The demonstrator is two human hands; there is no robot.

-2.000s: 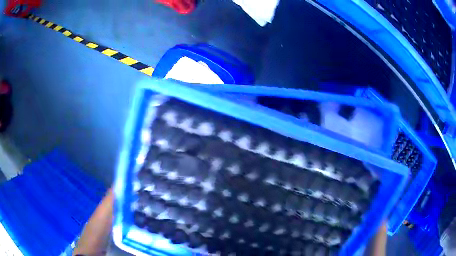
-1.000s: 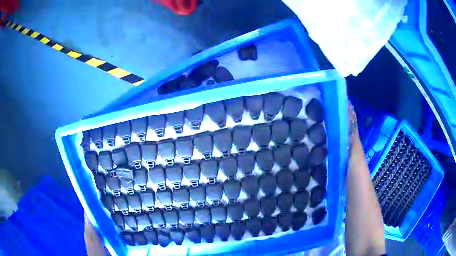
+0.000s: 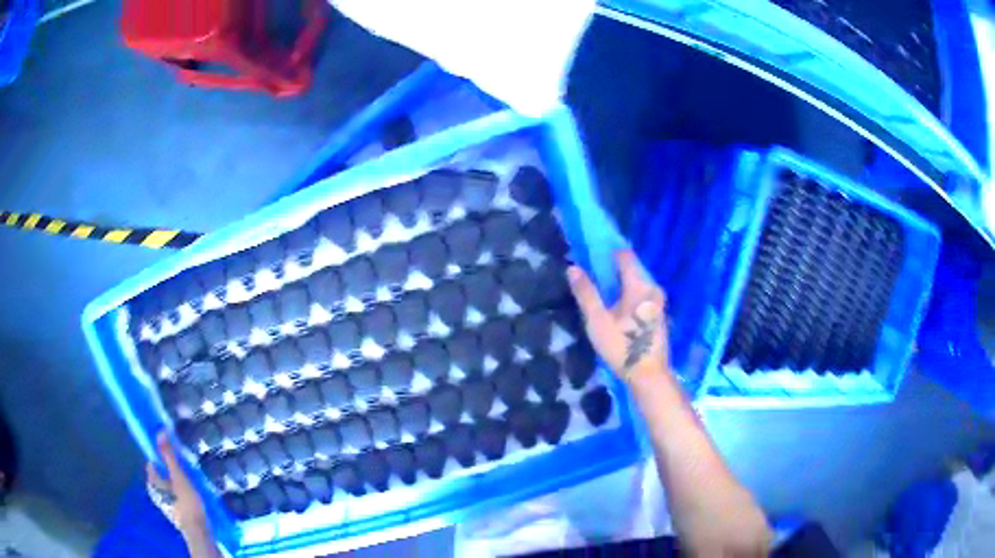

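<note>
A blue plastic crate point(image 3: 436, 499) fills the middle of the view, tilted, its left end lower. Small black moulded parts point(image 3: 366, 316) lie in it in several long rows on a white liner. My left hand point(image 3: 175, 496) grips the crate's left wall near the lower left corner. My right hand point(image 3: 624, 318) grips the right wall, thumb over the rim; its fingers outside the wall are partly hidden. Another blue crate point(image 3: 376, 114) with a white liner and a dark part shows behind the upper edge, mostly covered.
A blue crate point(image 3: 911, 316) of tightly nested black parts stands at the right. A white sheet point(image 3: 480, 44) hangs over the top centre. A red stool point(image 3: 213, 38) stands at the upper left. Yellow-black tape point(image 3: 104, 232) crosses the floor. A curved blue edge point(image 3: 807, 82) runs along the upper right.
The held crate has moved left and tilted further. My right hand now shows fully on its right wall, and my left hand shows more. The view has shifted, bringing more of the right-hand crate into sight.
</note>
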